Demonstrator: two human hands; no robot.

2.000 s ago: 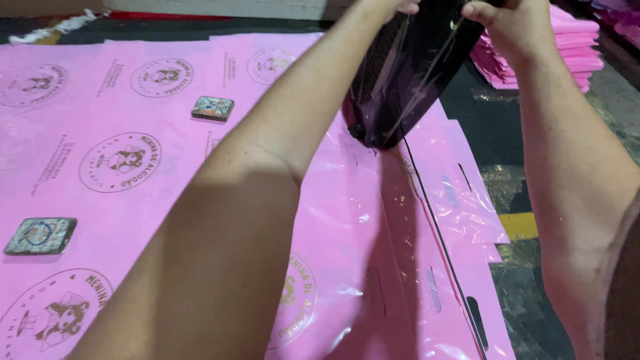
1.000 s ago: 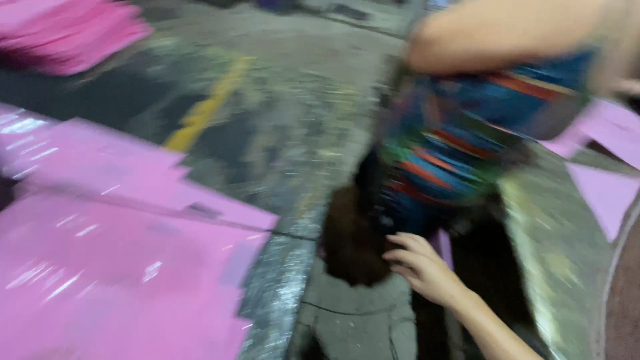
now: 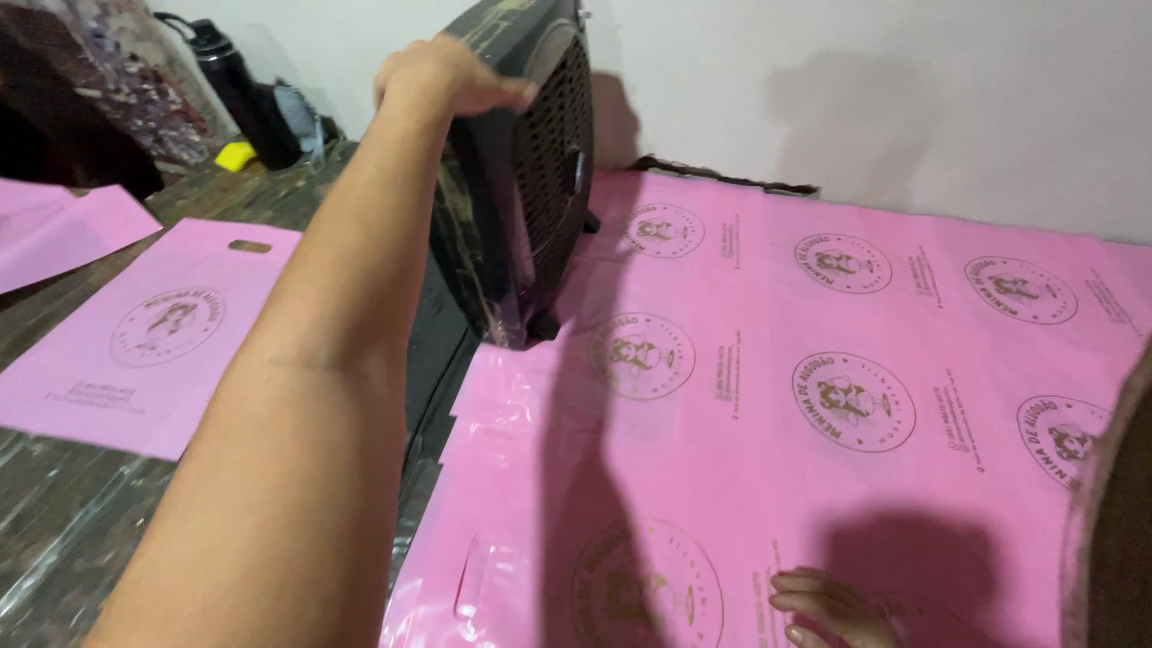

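A black box fan (image 3: 549, 153) stands upright on the far left corner of rows of pink printed plastic bags (image 3: 684, 432). My left hand (image 3: 450, 76) lies over the top of its casing, with the thumb toward the front grille. At the bottom of the view my right hand (image 3: 832, 612) is low over the printed bags, fingers apart, with nothing held; part of it is cut off by the frame edge. Round printed emblems and small writing show on the bags. Some bags near the left edge have cut-out handle slots.
A single pink bag (image 3: 171, 333) lies on the dark worktable (image 3: 54, 522) at the left, with more pink sheets (image 3: 63, 229) beyond it. A black bottle (image 3: 243, 99) and a yellow object (image 3: 236, 157) are at the back, against a pale wall (image 3: 810, 81).
The view has swung strongly. Two seconds ago both hands were at a dark object above the bags; now only my left hand is on the fan, and my right hand is apart from it.
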